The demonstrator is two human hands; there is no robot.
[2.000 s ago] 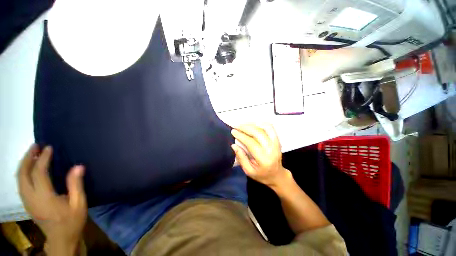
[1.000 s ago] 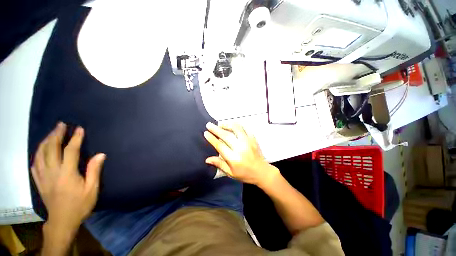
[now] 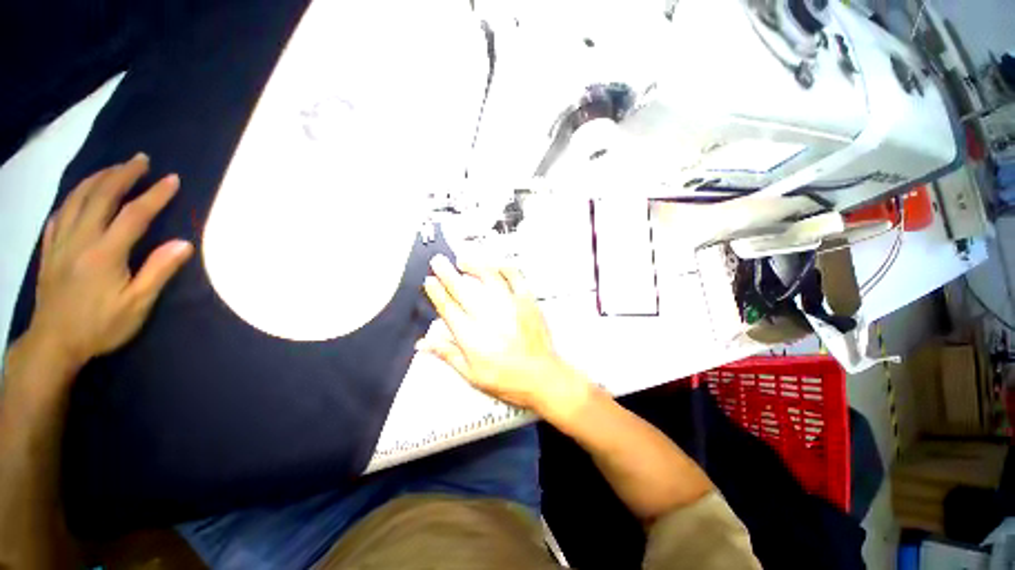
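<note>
A dark navy fabric panel (image 3: 256, 401) lies on the white sewing table and hangs over its front edge at the left. A large white rounded plate (image 3: 323, 178) stands over part of it. My right hand (image 3: 484, 328) lies with fingertips on the panel's right edge, just below the presser foot (image 3: 432, 231). My left hand (image 3: 100, 262) rests with fingers apart on the panel, left of the white plate. The needle area is washed out by glare.
The white machine head (image 3: 768, 111) stands at upper right. A flat, phone-like rectangle (image 3: 626, 258) lies on the bed. A small open box (image 3: 768, 295) with dark things is right of it. A red slotted basket (image 3: 829, 434) with dark cloth beside it stands below. A ruler strip (image 3: 445, 434) runs along the front edge.
My right hand has moved left and up, closer to the presser foot. My left hand has moved up and left. The panel has shifted, baring the table's front edge. The view has also shifted.
</note>
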